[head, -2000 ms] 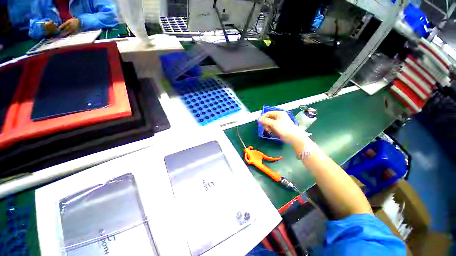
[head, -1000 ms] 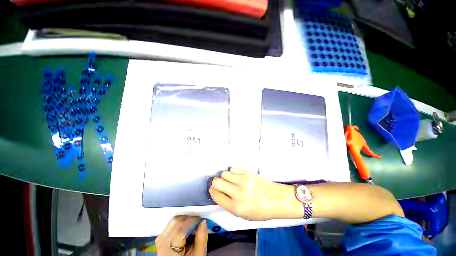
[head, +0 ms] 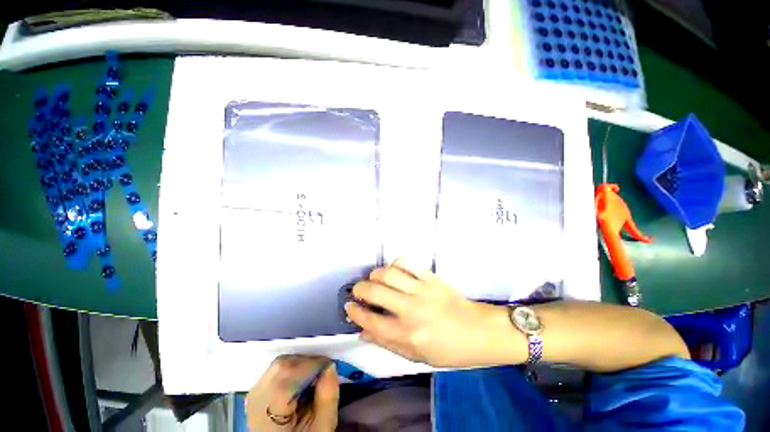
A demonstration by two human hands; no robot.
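A white foam tray holds two grey tablets with backs up. The left tablet is under clear wrinkled film; the right tablet lies beside it. My right hand is at the left tablet's lower right corner, fingertips on the dark camera area; whether they hold a small piece cannot be told. My left hand is at the tray's front edge, with a thin dark strip between thumb and fingers. A bit of blue film shows beside it.
Blue film strips with dark dots lie on the green bench at left. An orange blow gun, a blue parts bin and a pale bottle are at right. A blue parts sheet lies behind. Black trays are at the back.
The view has shifted, so the tray appears larger and higher. My right hand stays at the left tablet's corner, and my left hand stays at the front edge with the strip.
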